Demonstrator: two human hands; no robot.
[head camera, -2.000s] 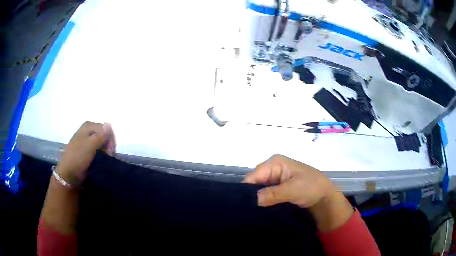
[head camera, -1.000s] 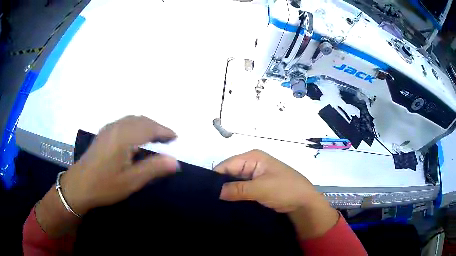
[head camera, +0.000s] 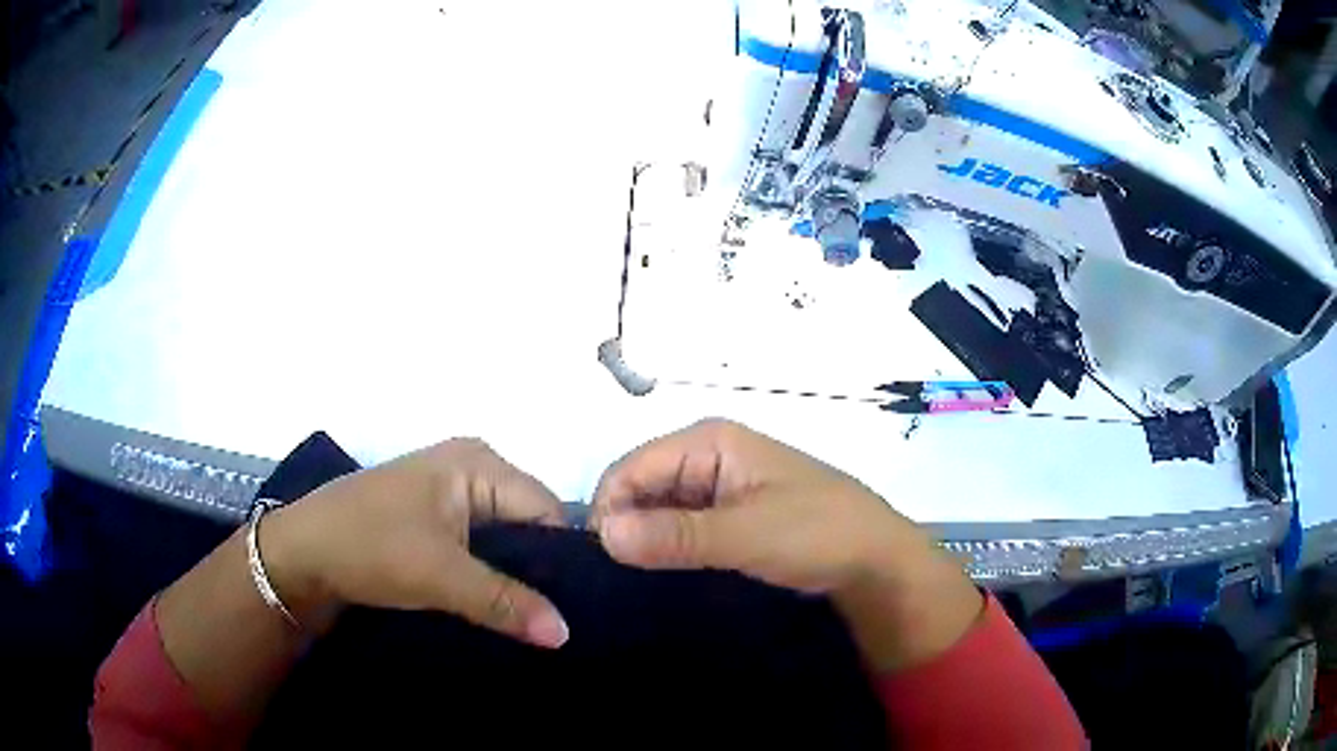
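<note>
The black fabric (head camera: 587, 660) hangs over the table's front edge into the lap, with one corner lying on the tabletop left of my left wrist. My left hand (head camera: 425, 536) rests on the fabric near its top edge, thumb apart from the fingers; its fingertips are partly hidden at the fabric edge. My right hand (head camera: 719, 506) pinches the top edge of the fabric between thumb and fingers, close beside my left fingertips.
The white table (head camera: 367, 264) has a measuring scale along its front edge. The Jack sewing machine (head camera: 1012, 176) stands at the back right, black cut pieces (head camera: 975, 341) under its arm. Thread snips (head camera: 953, 396) with blue and pink handles lie right of my right hand.
My left hand has come down and right, close to my right hand, from a wide hold at the left. The fabric's left corner now lies on the table.
</note>
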